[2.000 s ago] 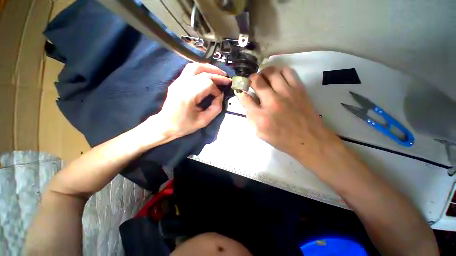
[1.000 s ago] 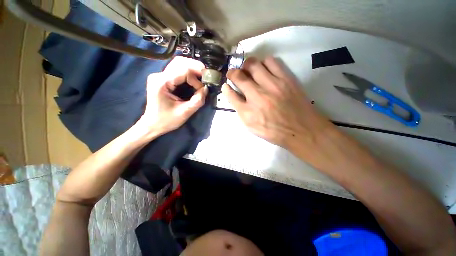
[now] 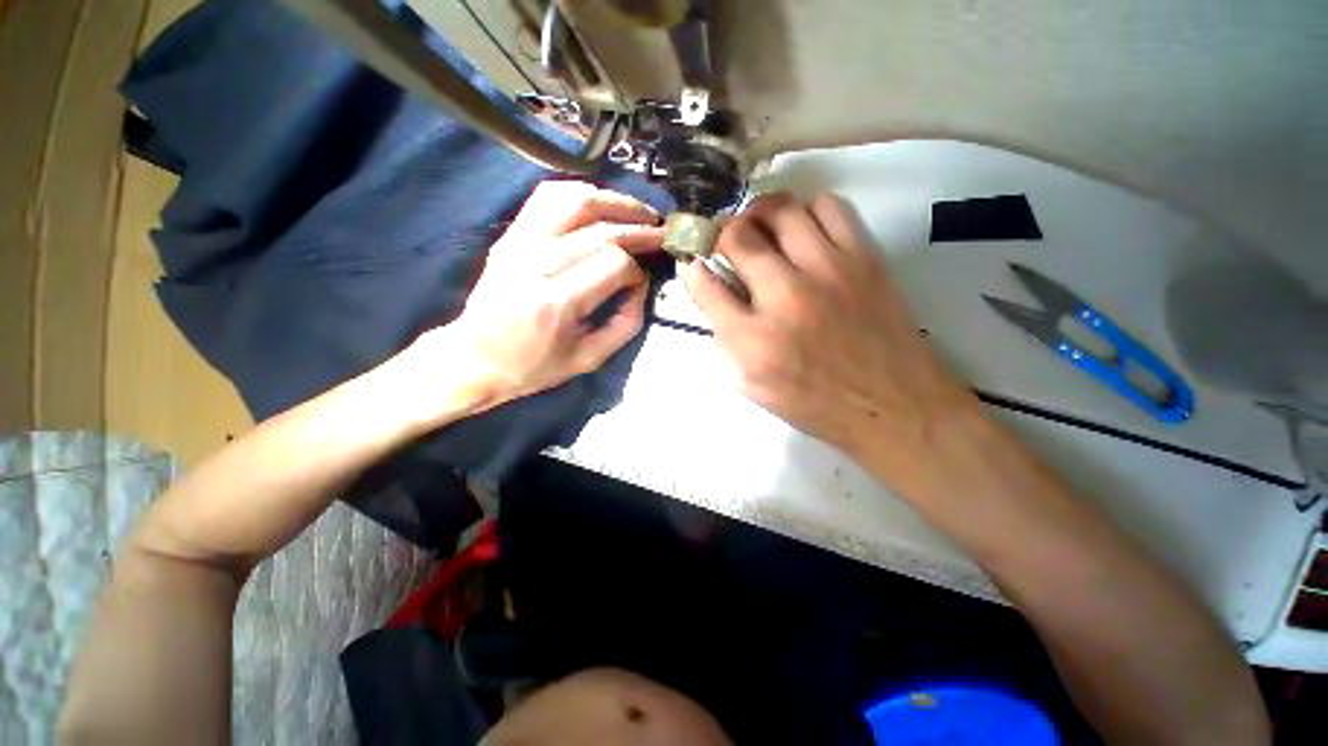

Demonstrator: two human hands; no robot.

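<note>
A large navy fabric panel (image 3: 335,248) lies left of the needle area of the sewing machine. My left hand (image 3: 561,284) rests on it, thumb and fingertips pinched together beside the pale tension knob (image 3: 689,236); I cannot tell what small piece is between them. My right hand (image 3: 808,299) is just right of the knob with its fingers bent, fingertips close to the presser foot area. The knob and my fingers hide the needle and the stitching point. I cannot tell whether my right hand grips anything.
Blue thread snips (image 3: 1107,357) lie on the white machine bed (image 3: 757,459) at the right, below a black fabric scrap (image 3: 986,219). Cardboard (image 3: 88,292) and silver quilted sheeting (image 3: 58,568) are at the left. A round blue thing (image 3: 961,719) is below.
Since one second ago the whole view has shifted, moving machine, hands and snips in the picture. My left fingertips have drawn closer together beside the knob. Both hands remain at the needle area.
</note>
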